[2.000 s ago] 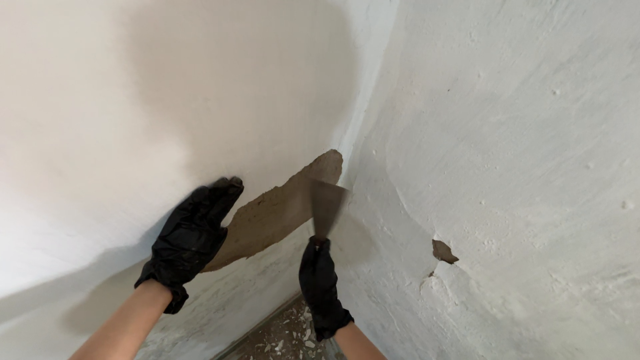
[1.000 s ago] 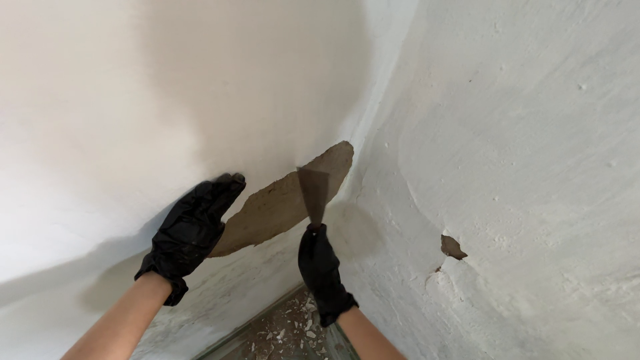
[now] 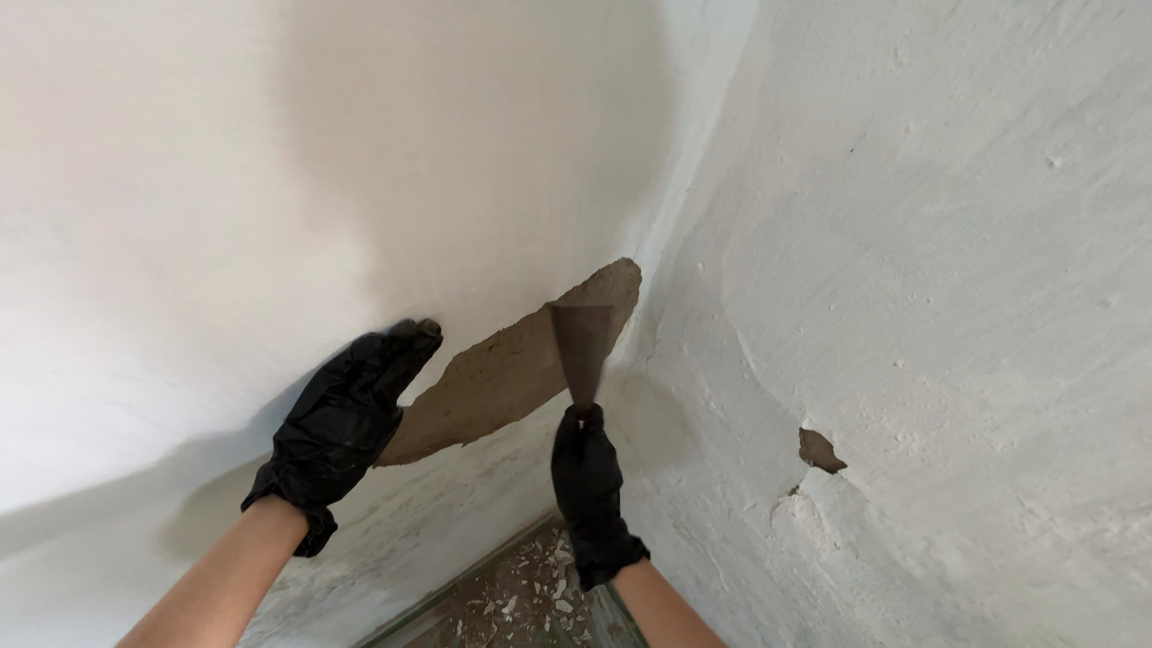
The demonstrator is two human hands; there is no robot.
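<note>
My left hand [image 3: 342,423], in a black glove, lies flat against the white left wall [image 3: 180,270] with its fingers together, beside a bare brownish patch [image 3: 486,387] where the coating is gone. My right hand [image 3: 587,490], also gloved in black, grips a putty knife [image 3: 583,346] by its handle, which the fingers mostly hide. The flared metal blade points up and lies over the patch, its broad edge near the patch's upper rim. Whether the blade touches the wall cannot be told.
The right wall [image 3: 900,270] meets the left one in a corner just right of the patch. It has a small chipped hole [image 3: 821,450] and rough, cracked paint. Below, pale flakes [image 3: 562,605] are scattered over the brown floor [image 3: 486,612].
My right hand still holds the putty knife, whose blade has shifted slightly over the bare patch. My left hand has stayed on the wall beside it.
</note>
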